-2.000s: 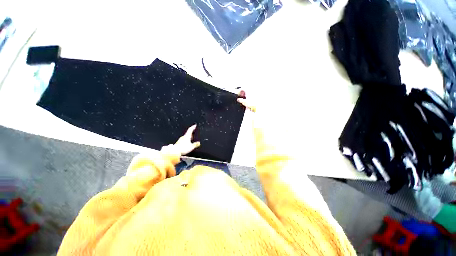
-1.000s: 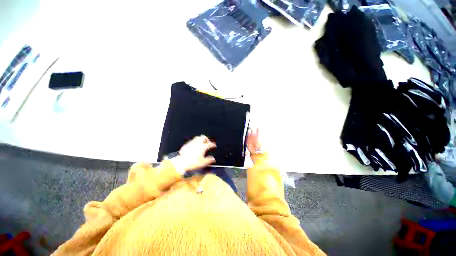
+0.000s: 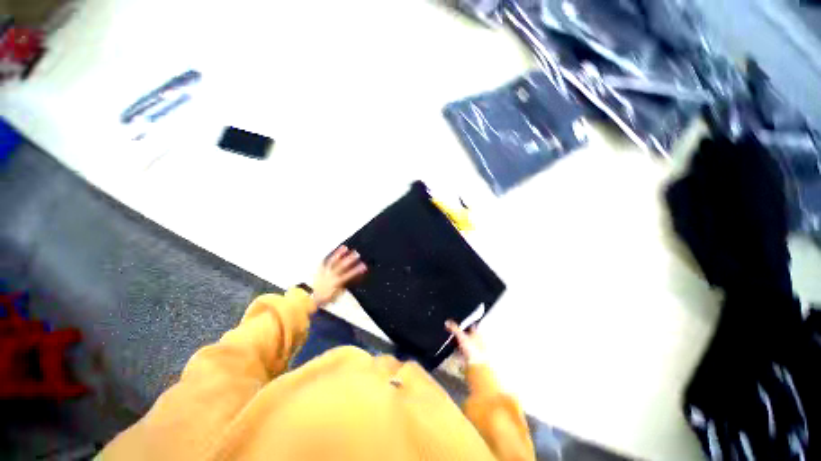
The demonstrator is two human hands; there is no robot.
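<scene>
Black trousers (image 3: 419,275), folded to a block, lie on the white table near its front edge. My left hand (image 3: 342,270) rests on their left edge with its fingers apart. My right hand (image 3: 464,340) is at their lower right edge, thumb or finger over the fabric beside a white strip; whether it grips the edge is unclear. A small yellow-orange object (image 3: 453,213), perhaps a snips handle, shows at the far edge of the trousers, partly hidden by them.
A phone (image 3: 245,142) and printed poly bags (image 3: 162,97) lie at the left. A packed, shiny wrapped garment (image 3: 516,131) lies beyond the trousers, with more at the far right. Loose black trousers (image 3: 734,212) are heaped at right. A red stool (image 3: 40,360) stands lower left.
The spread trousers have been folded into a compact block. The view has turned, so the block appears tilted. My left hand has moved from the middle of the block to its left edge.
</scene>
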